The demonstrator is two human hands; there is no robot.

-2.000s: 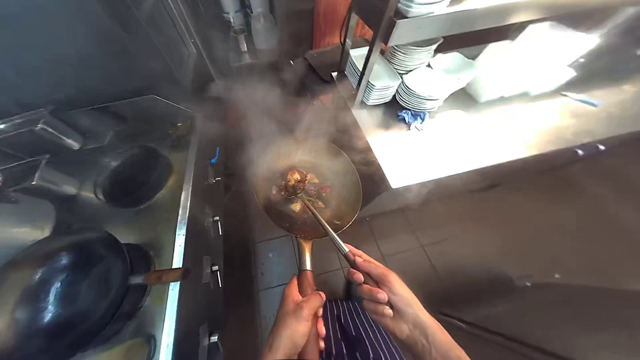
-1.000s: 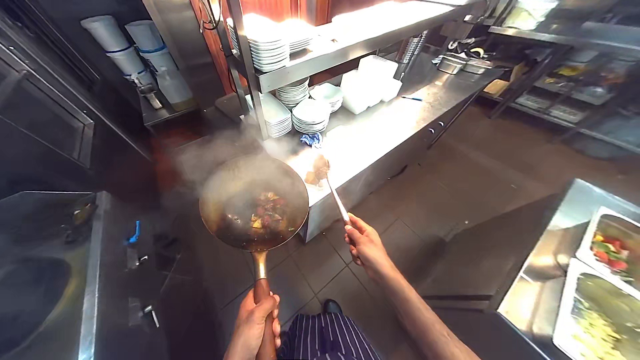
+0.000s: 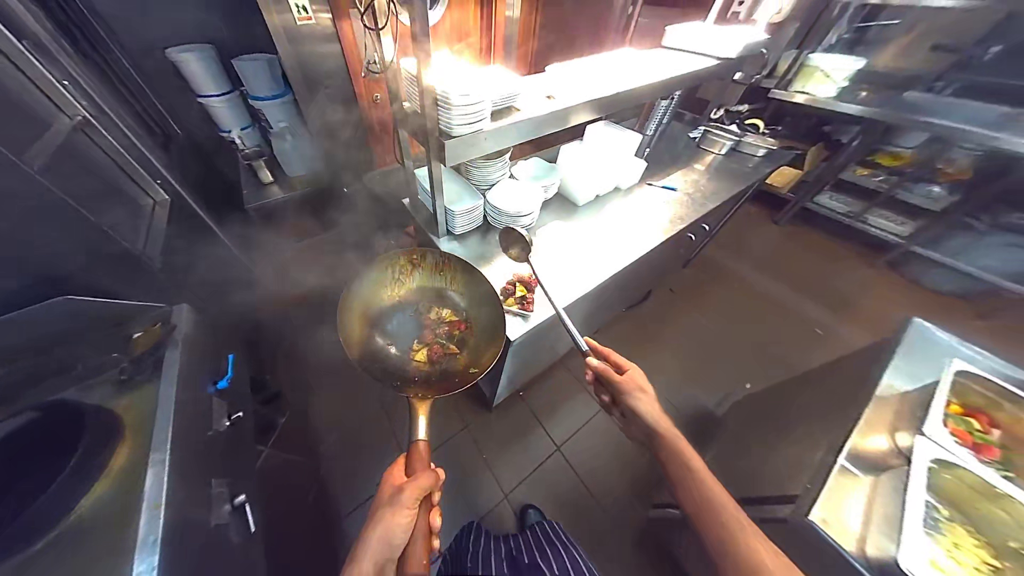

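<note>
My left hand (image 3: 402, 508) grips the wooden handle of a wok (image 3: 376, 320), which is held over the floor beside the steel counter. Some cooked pieces of food (image 3: 438, 336), red, brown and yellow, lie in the wok. My right hand (image 3: 620, 384) is closed around the handle of a metal ladle (image 3: 516, 243), whose bowl is above the counter and looks to hold no food. Just right of the wok, a portion of similar food (image 3: 520, 292) sits at the counter's near corner on a white dish, mostly hidden.
Stacked white plates (image 3: 514, 202) and white containers (image 3: 600, 160) stand on the steel counter (image 3: 592, 240), under a shelf. The stove (image 3: 160, 448) is at the left, with a blue-handled valve (image 3: 227, 374). Food pans (image 3: 972, 416) stand at the lower right.
The wok has left the stove side and is beside the counter. The ladle, in the wok two seconds ago, held food above the counter one second ago. Less food is in the wok.
</note>
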